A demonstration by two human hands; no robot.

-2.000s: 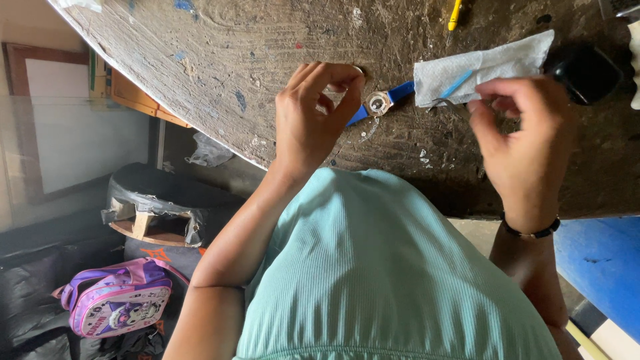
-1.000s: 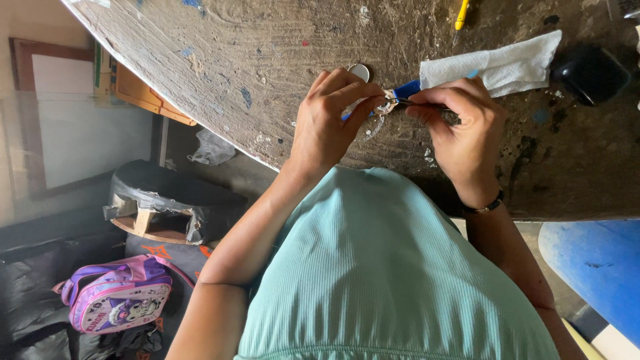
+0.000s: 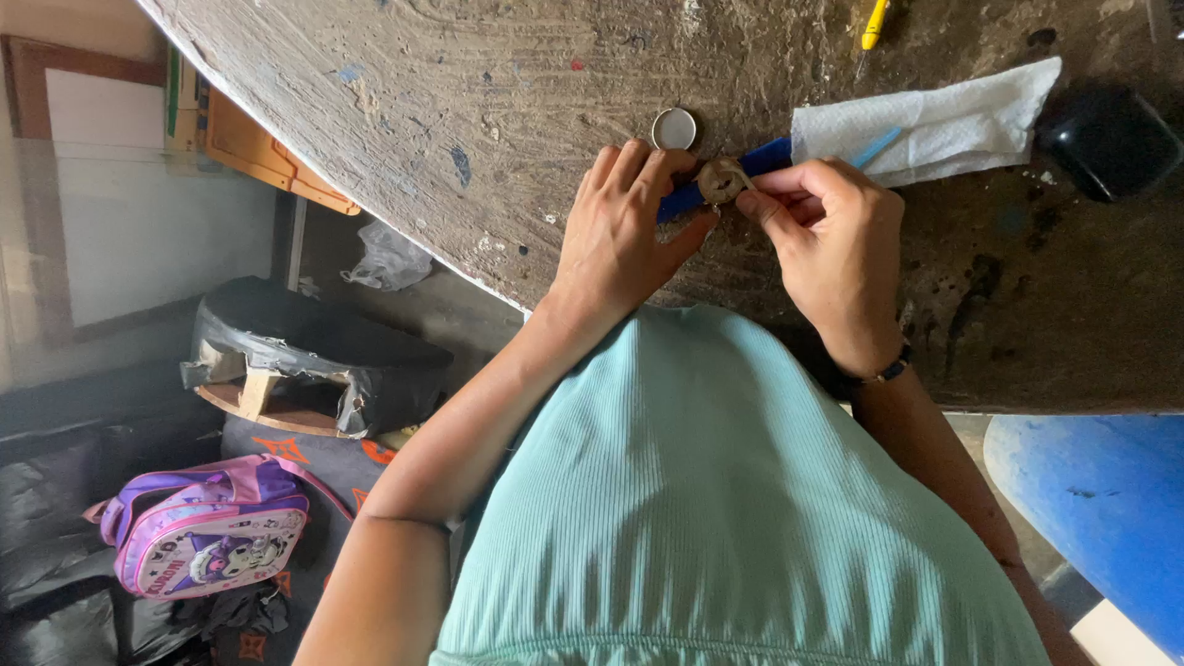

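Note:
A wristwatch (image 3: 721,181) with a blue strap (image 3: 767,157) lies on the worn tabletop, its round case facing up. My left hand (image 3: 622,215) rests at its left, fingers on the strap and thumb beside the case. My right hand (image 3: 826,236) pinches a small pale ring-like piece (image 3: 743,172) at the case's right edge; its exact kind cannot be told. A round metal watch back (image 3: 674,129) lies just above my left fingertips. Right of the watch is a folded white paper towel (image 3: 934,120) with a light-blue stick-like tool (image 3: 876,147) on it.
A yellow-handled screwdriver (image 3: 874,26) lies near the top edge. A glossy black object (image 3: 1110,141) stands right of the towel. The table's curved pale edge (image 3: 347,153) runs down the left. Beyond it are a purple-pink bag (image 3: 213,527) and a blue surface (image 3: 1101,499) at lower right.
My left hand has spread from a pinch and lies over the strap. My right hand came from the towel to the watch; the dark thin tool seen in it one second ago no longer shows.

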